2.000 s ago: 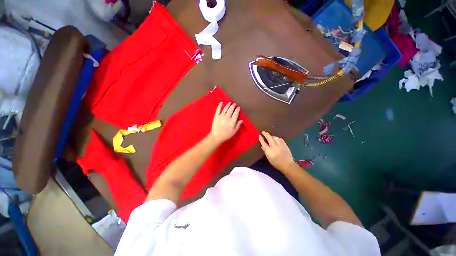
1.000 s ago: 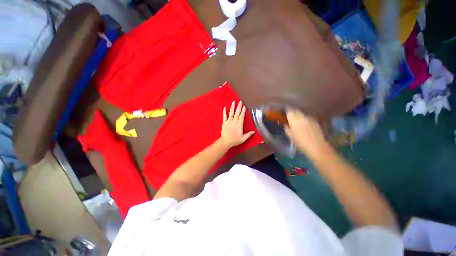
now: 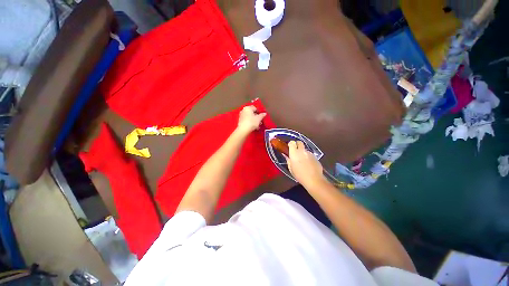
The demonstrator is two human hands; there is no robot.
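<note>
The red garment panel (image 3: 215,151) lies on the brown ironing table in front of me. My left hand (image 3: 251,118) is at its upper right part with the fingers curled down on the cloth; whether they pinch it I cannot tell. My right hand (image 3: 302,160) is closed on the orange-brown handle of the steam iron (image 3: 311,146). The iron rests at the panel's right edge, partly over the red cloth, and hides that part of the edge. The white tape roll (image 3: 269,12) lies at the far edge of the table with its loose end towards me.
A wider red pile (image 3: 167,64) lies beyond the panel, and a narrower red piece (image 3: 124,187) at left. A yellow hook-shaped strip (image 3: 134,139) lies between them. A padded pressing arm (image 3: 53,92) stands at left. The rag-wrapped hose (image 3: 424,106) hangs at right, before a blue crate (image 3: 403,47).
My right hand has taken hold of the iron and brought it from the table's right part to the panel's edge. My left hand's flat fingers have curled, and it has shifted towards the panel's far corner.
</note>
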